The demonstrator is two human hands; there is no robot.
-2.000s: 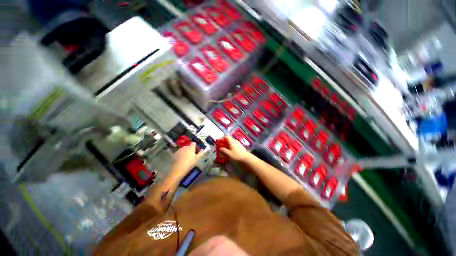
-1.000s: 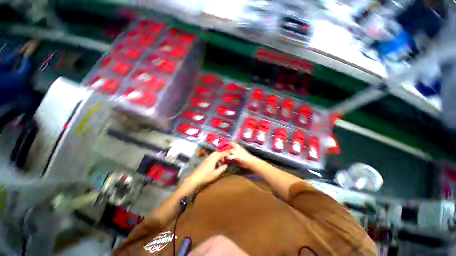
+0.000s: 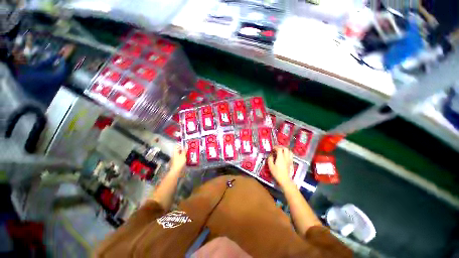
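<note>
A clear blister tray (image 3: pixel 219 132) with two rows of red housings is held up in front of me, slightly tilted, above other trays. My left hand (image 3: pixel 178 158) grips its left edge near the lower corner. My right hand (image 3: pixel 282 162) is at its lower right corner, fingers on the edge. Another clear tray with red housings (image 3: pixel 303 141) lies under and to the right of it. More red housings (image 3: pixel 201 86) show behind the held tray.
A tall stack of filled trays (image 3: pixel 132 75) stands at the back left. The machine at left holds red housings in dark fixtures (image 3: pixel 142 169). A white fan (image 3: pixel 351 222) is at lower right. Red-orange tags (image 3: pixel 325 169) hang by the post. A white shelf (image 3: pixel 322 53) runs behind the green conveyor.
My hands have moved apart from the small red item they held together and now hold a filled tray, raised and shifted left over the others. The view has turned and shifted.
</note>
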